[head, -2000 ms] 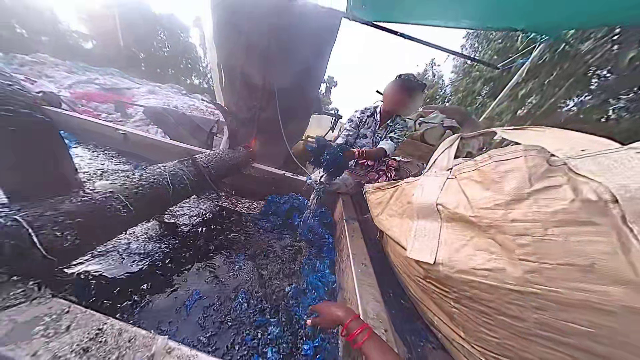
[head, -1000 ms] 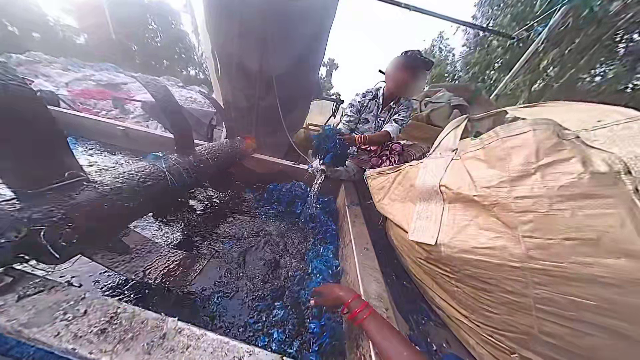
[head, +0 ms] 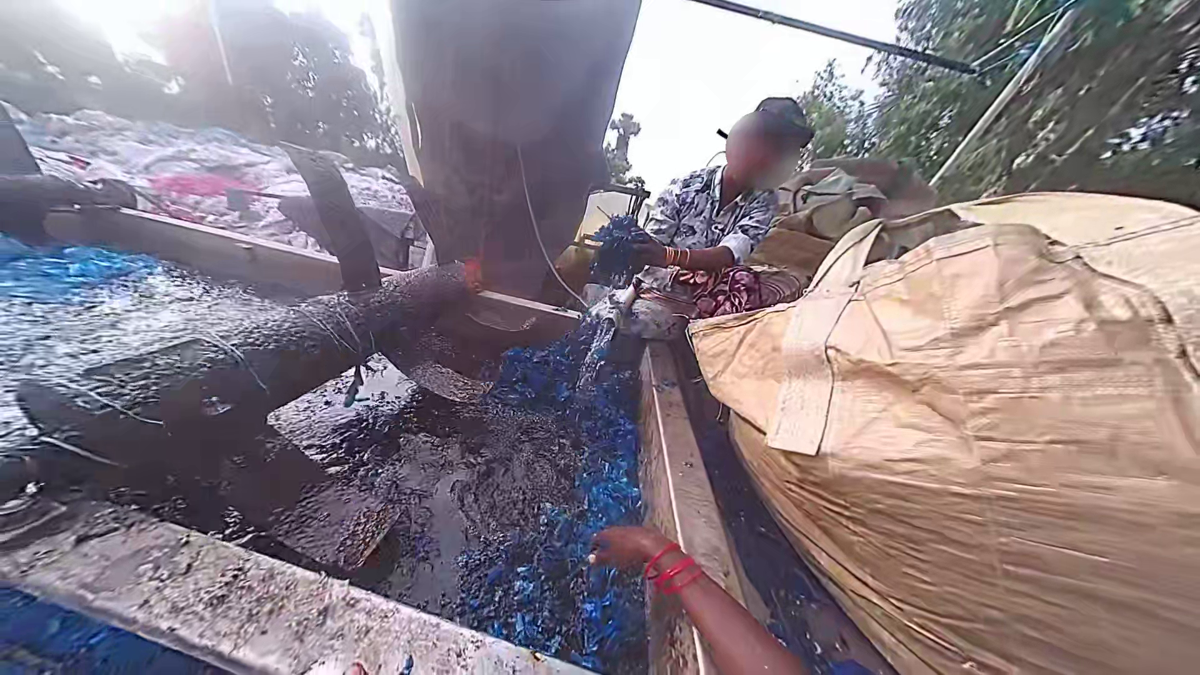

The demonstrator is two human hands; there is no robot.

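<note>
My right hand, with red bangles at the wrist, is low over wet blue plastic flakes along the right wall of a water tank. Its fingers point left and look partly curled; whether they hold any flakes is hidden. A small fingertip, perhaps of my left hand, shows at the bottom edge on the tank's near rim; the rest is out of view. A dark shaft with paddle blades crosses the tank at the left. Dark water with floating bits lies between the shaft and the blue flakes.
A co-worker at the tank's far right corner holds a clump of blue flakes above running water. A large tan woven bulk bag bulges beside the right wall. A wide dark column stands behind the tank.
The shaft's paddles have changed position. My right hand stays low by the right wall. The co-worker keeps hold of blue flakes at the far corner.
</note>
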